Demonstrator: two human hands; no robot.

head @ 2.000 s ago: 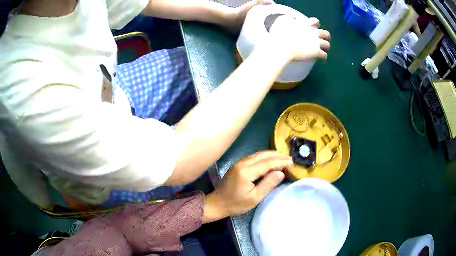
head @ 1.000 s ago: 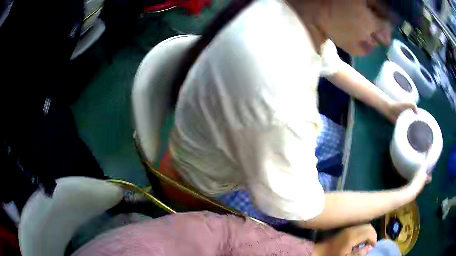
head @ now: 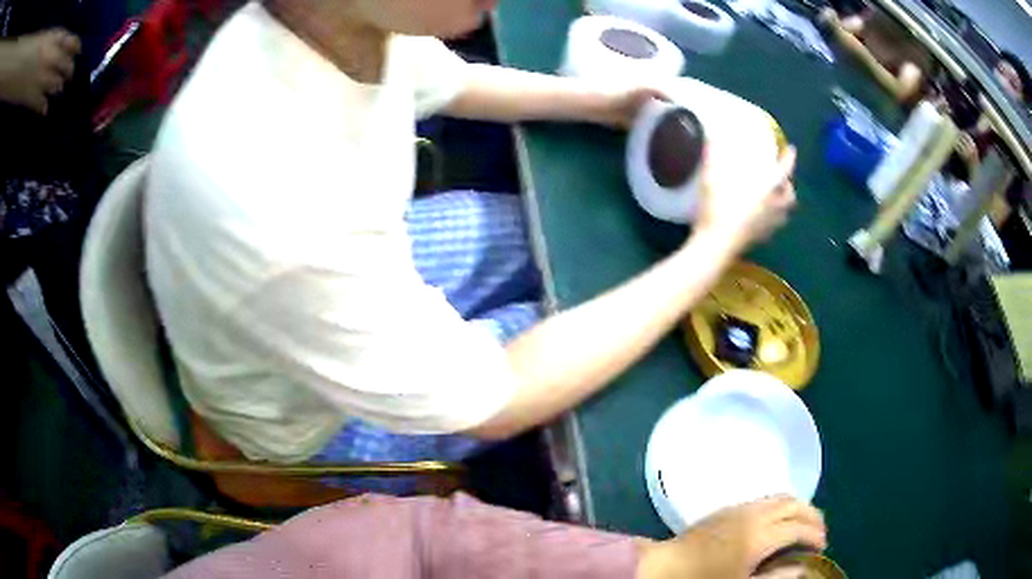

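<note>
My left hand (head: pixel 753 536), at the end of a pink sleeve, is at the bottom edge, by the near rim of a white round tub (head: pixel 736 447). Its fingers curl over a gold-rimmed piece (head: pixel 828 565) with a dark part, cut off by the frame edge. Whether they grip it is unclear. A gold base dish (head: pixel 789 317) with a black square fan (head: pixel 737 338) lies just beyond the tub. My right hand is not in view.
A person in a cream shirt (head: pixel 306 260) sits close on the left, holding a tilted white cover with brown disc (head: pixel 677 147) over the table. More white units (head: pixel 626 45) stand at the back. A blue container (head: pixel 851 147) and pale frame (head: pixel 905 187) are at right.
The view swung left and partly back. My left hand moved from between the gold dish and tub to the tub's near side. The neighbour's white cover is now tilted, its brown disc showing.
</note>
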